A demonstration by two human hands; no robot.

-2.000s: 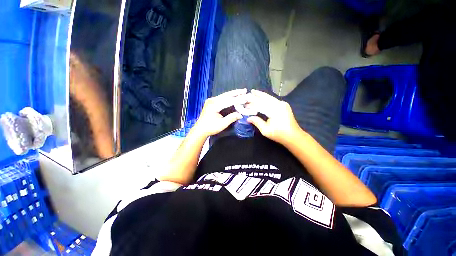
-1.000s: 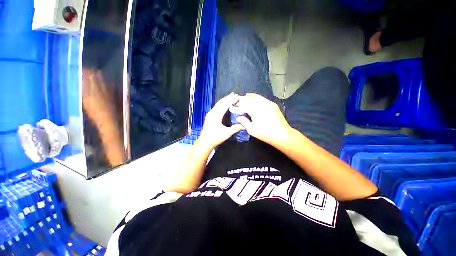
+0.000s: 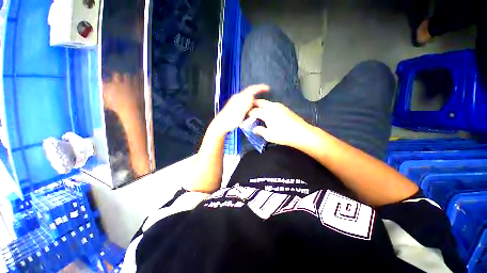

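A blue sleeve (image 3: 254, 135) is held above the lap, tilted, its upper part hidden by the fingers. My right hand (image 3: 280, 121) is closed around it from the right. My left hand (image 3: 238, 109) is at its upper left, with fingers close to my right fingertips and one finger stretched out; whether it also grips the sleeve is hard to tell. The parts bin (image 3: 184, 154) beside the left knee holds loose dark grey-blue parts.
Pale scalloped rings (image 3: 68, 152) stand on the ledge at left, below a white switch box (image 3: 73, 22). A steel ledge (image 3: 125, 96) runs beside the bin. Perforated blue crates (image 3: 59, 213) are lower left, stacked blue crates (image 3: 435, 168) right. A blue stool (image 3: 459, 90) and a person's foot (image 3: 423, 33) are upper right.
My left hand has shifted up and partly off the sleeve, with a finger extended. The sleeve is now tilted and more exposed. The view has shifted, so the bin and ledge appear further right.
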